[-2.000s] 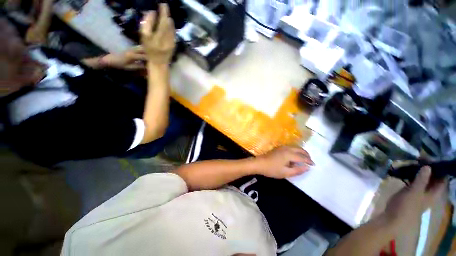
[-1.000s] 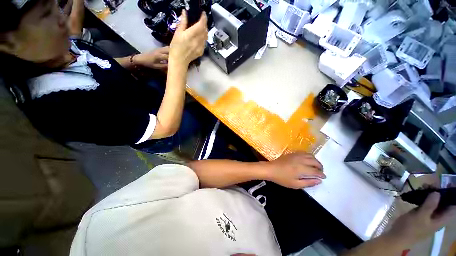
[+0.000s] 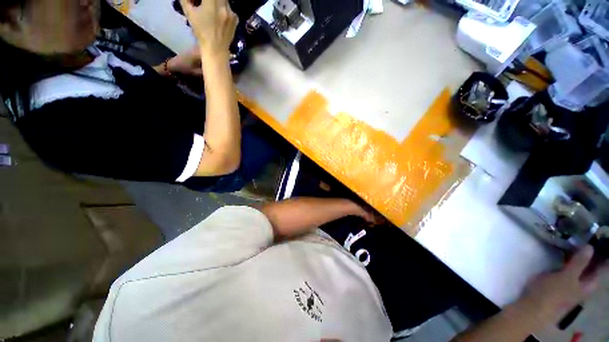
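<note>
My left hand (image 3: 366, 212) is at the front edge of the bench, its fingers mostly hidden below the edge in shadow. My right hand (image 3: 567, 277) is blurred at the right side, closed around the dark electric screwdriver (image 3: 598, 248), which is cut off by the picture's edge. The screwdriver is close to the front of the automatic screw feeder (image 3: 567, 217). A white work sheet (image 3: 477, 230) lies left of my right hand, with no housing on it. Two black housings with silvery insides, one here (image 3: 481, 98) and one here (image 3: 539, 121), stand beyond the sheet.
Another person (image 3: 217, 133) works at the left beside a second feeder (image 3: 300, 30). Orange-brown tape (image 3: 360, 150) covers the bench's front edge. White and translucent plastic parts (image 3: 494, 40) are heaped at the back right. A small dark object (image 3: 569, 316) lies right of the sheet.
My left hand has left the white sheet and dropped to the bench edge. My right hand has moved up with the screwdriver, towards the feeder. The view has shifted.
</note>
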